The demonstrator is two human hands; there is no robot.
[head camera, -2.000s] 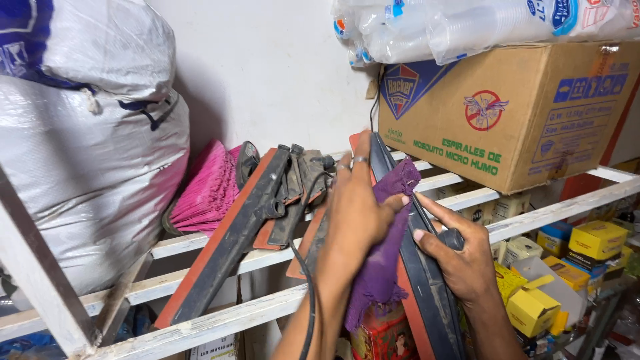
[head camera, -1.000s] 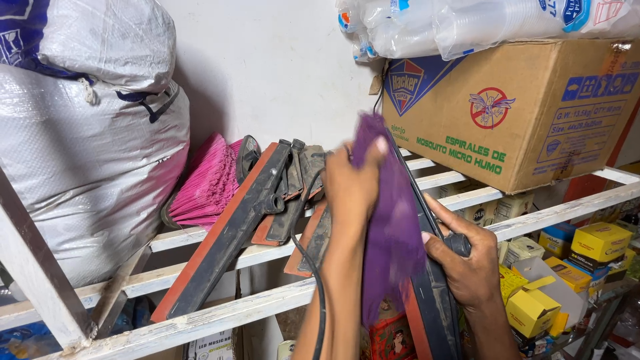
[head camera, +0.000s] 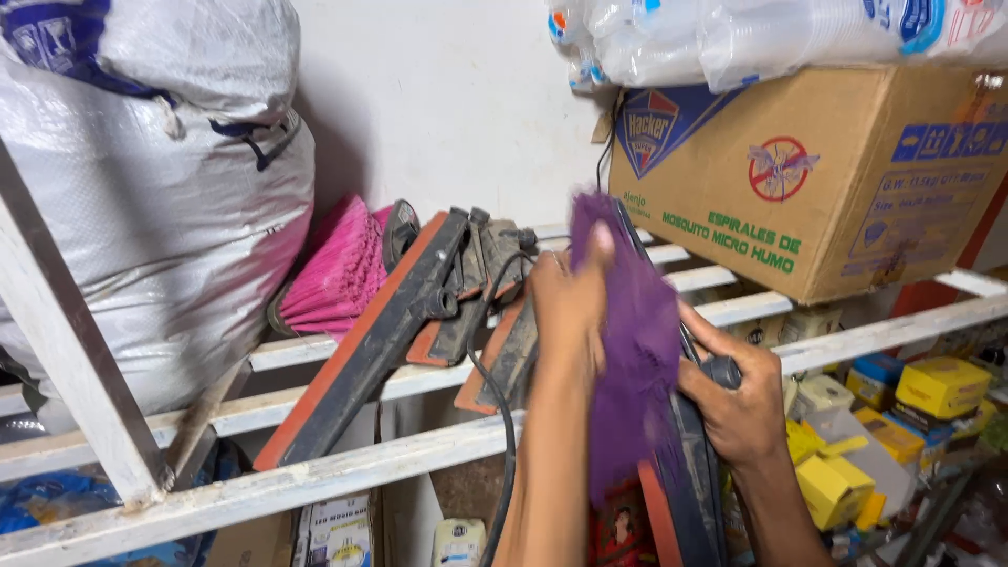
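Observation:
My left hand [head camera: 571, 303] grips a purple cloth [head camera: 634, 346], which is blurred and lies against a long black squeegee head [head camera: 697, 472] with a red-orange blade. The squeegee stands at a steep tilt, and my right hand [head camera: 732, 378] holds it around its black socket. Part of the squeegee is hidden behind the cloth. To the left, another squeegee head [head camera: 370, 339], black with a red-orange edge, rests across the white slats. Several dusty squeegee heads [head camera: 472, 276] lie piled beside it. A black cable [head camera: 504, 425] hangs down close to my left forearm.
The slatted white metal rack [head camera: 441, 441] runs across the view. White woven sacks [head camera: 181, 236] stand at left, beside pink broom bristles [head camera: 342, 272]. A cardboard box [head camera: 740, 173] carries wrapped plastic cups [head camera: 756, 39] at right. Yellow boxes [head camera: 941, 386] sit lower right.
My left hand has moved with the purple cloth along the squeegee, and the cloth's shape has changed. My right hand still holds the squeegee in about the same place.

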